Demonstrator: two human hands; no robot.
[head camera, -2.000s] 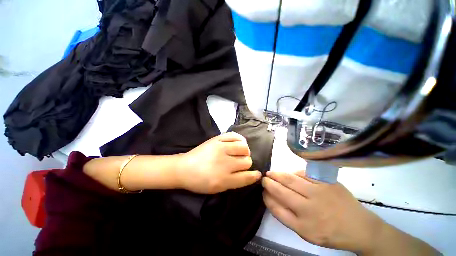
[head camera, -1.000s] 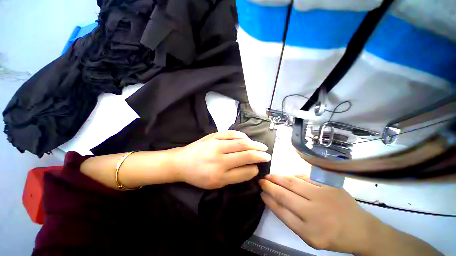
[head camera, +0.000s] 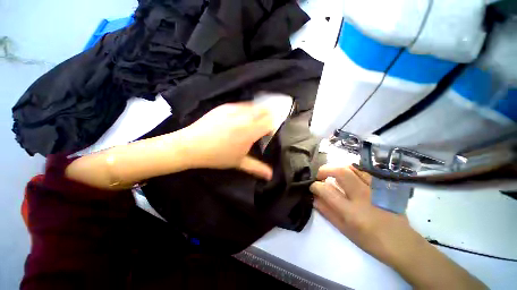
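The dark cloth panel (head camera: 227, 198) lies on the white table, bunched up just left of the presser foot (head camera: 346, 139). My left hand (head camera: 241, 133) is over the panel, blurred, with thumb and fingers apart; its fingers reach towards the gap in the cloth. My right hand (head camera: 348, 198) is at the panel's right edge near the presser foot, its fingertips at the cloth edge; whether they pinch it is hard to tell. The sewing machine head (head camera: 391, 85), white with a blue stripe, fills the upper right.
A ruffled bundle of dark cloth (head camera: 73, 102) lies at the upper left, with a blue item (head camera: 110, 28) behind it. A grey-blue block (head camera: 391, 195) stands right of my right hand. A ruler strip (head camera: 283, 269) runs along the near table edge. A red object (head camera: 25, 209) is partly hidden by my sleeve.
My left hand has lifted off the right edge of the cloth and moved up, its fingers spread. My right hand has moved up towards the presser foot. The panel is more bunched; the view has shifted.
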